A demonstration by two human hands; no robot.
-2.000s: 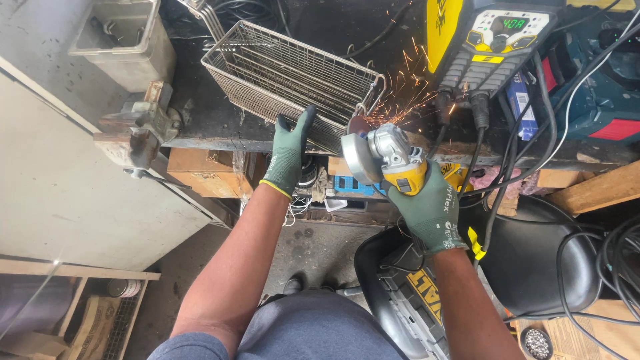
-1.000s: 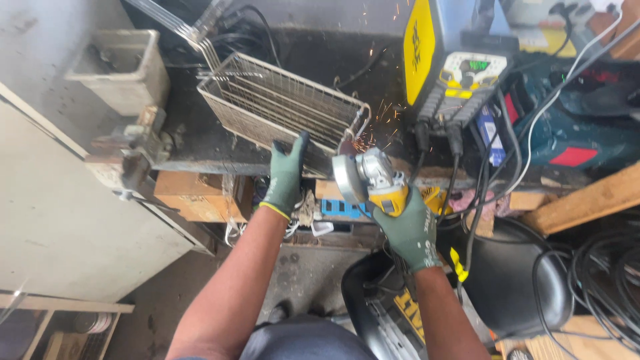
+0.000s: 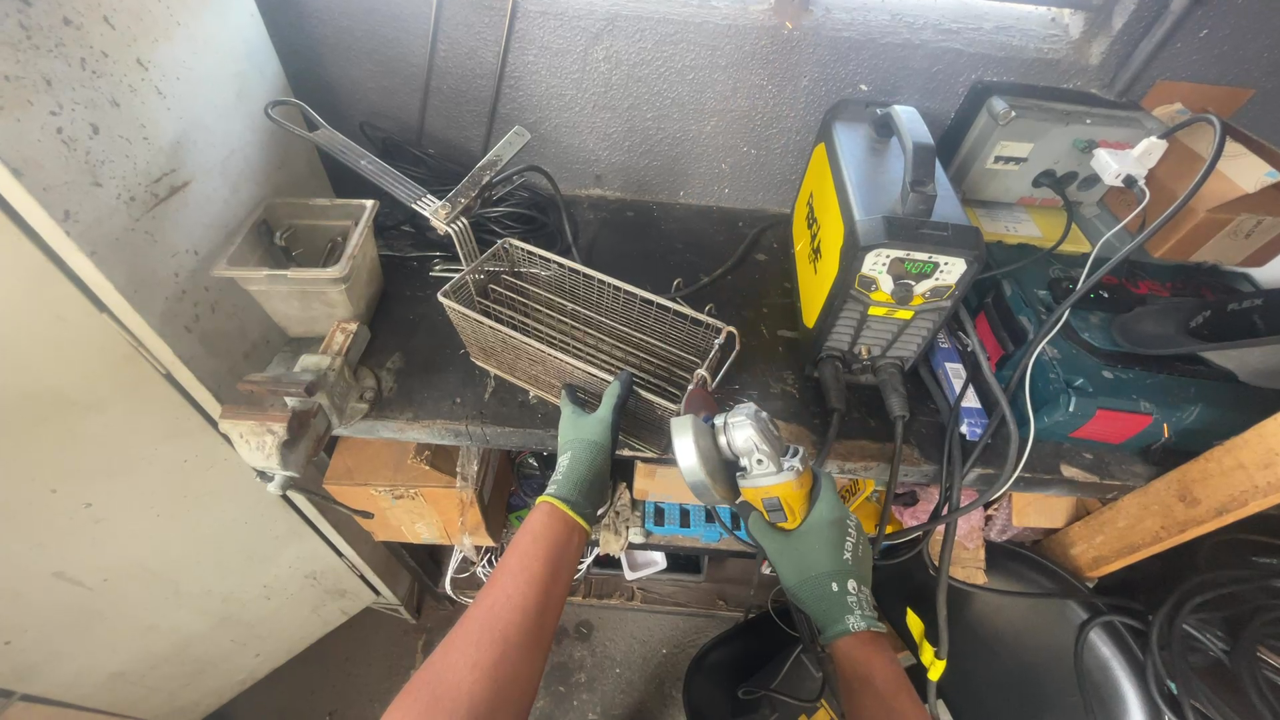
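Note:
My right hand [image 3: 818,560], in a green work glove, grips a yellow and silver angle grinder [image 3: 775,485] with a metal guard. Its disc [image 3: 700,400] is at the near right corner of a wire fryer basket [image 3: 560,330]; whether it touches is unclear. My left hand [image 3: 588,455], gloved the same way, rests on the basket's near side, thumb and fingers spread against the wire mesh. The basket lies on a black workbench [image 3: 650,235], its long wire handle [image 3: 350,150] pointing up and left. Part of the basket's near side is behind my left hand.
A bench vise [image 3: 300,400] is clamped at the bench's left edge, beside a plastic tub [image 3: 305,265] of metal parts. A yellow and black welding machine [image 3: 885,250] stands right of the basket, its cables hanging over the edge. A teal tool case [image 3: 1120,370] lies farther right.
The orange sparks seen around the basket's right end in both earlier frames no longer show there. The view has tilted up, showing more wall. Both hands remain at the basket and grinder.

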